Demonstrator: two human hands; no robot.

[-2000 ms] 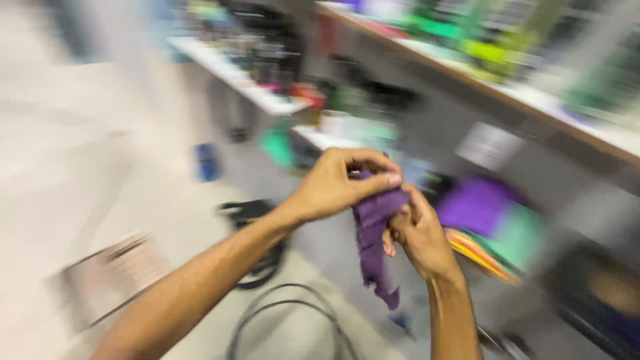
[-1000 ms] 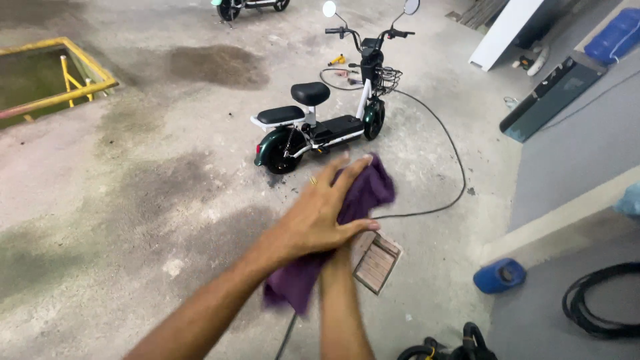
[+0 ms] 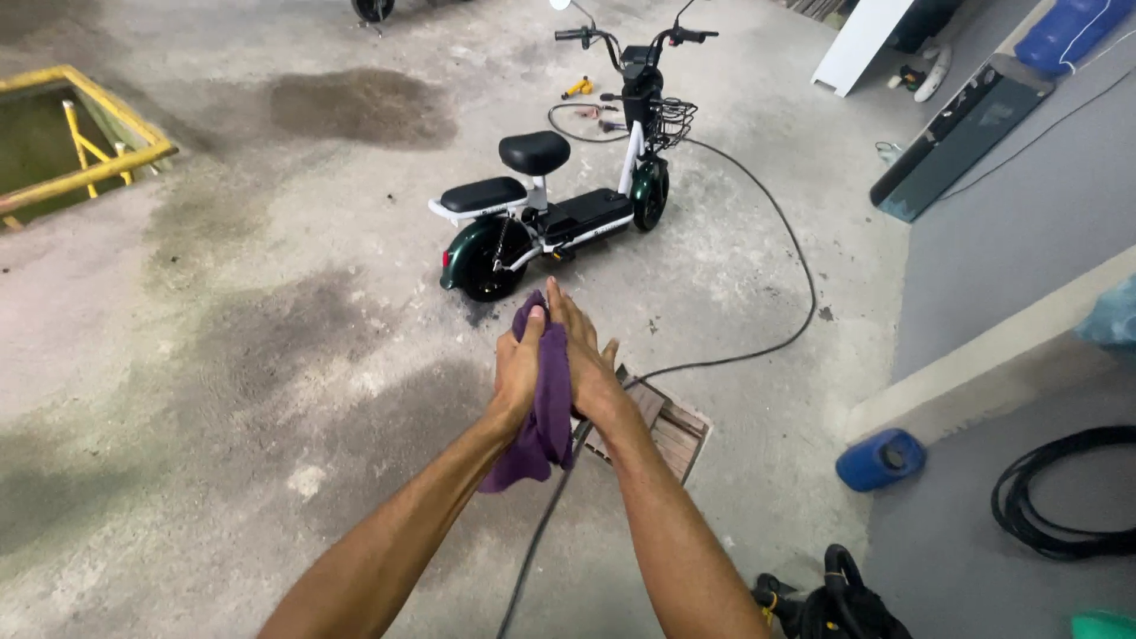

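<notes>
A purple cloth (image 3: 552, 390) is pressed between my two hands, and its lower end hangs loose below them. My left hand (image 3: 517, 368) grips it from the left, thumb on top. Flat against the cloth's right side lies my right hand (image 3: 583, 355), with its fingers straight and pointing forward. Beyond the hands an electric scooter (image 3: 586, 217) with a black seat and a wire basket stands upright on the concrete floor.
A hose (image 3: 803, 266) curves across the floor and over a wooden drain cover (image 3: 679, 439). Yellow rails (image 3: 115, 106) frame a pit at left. Along the right stand a blue container (image 3: 880, 460), a black machine (image 3: 839, 599) and a coiled black hose (image 3: 1021, 497).
The view has swung from the shelves to the floor and scooter. My hands, crossed over the cloth a second ago, are now side by side with it between them.
</notes>
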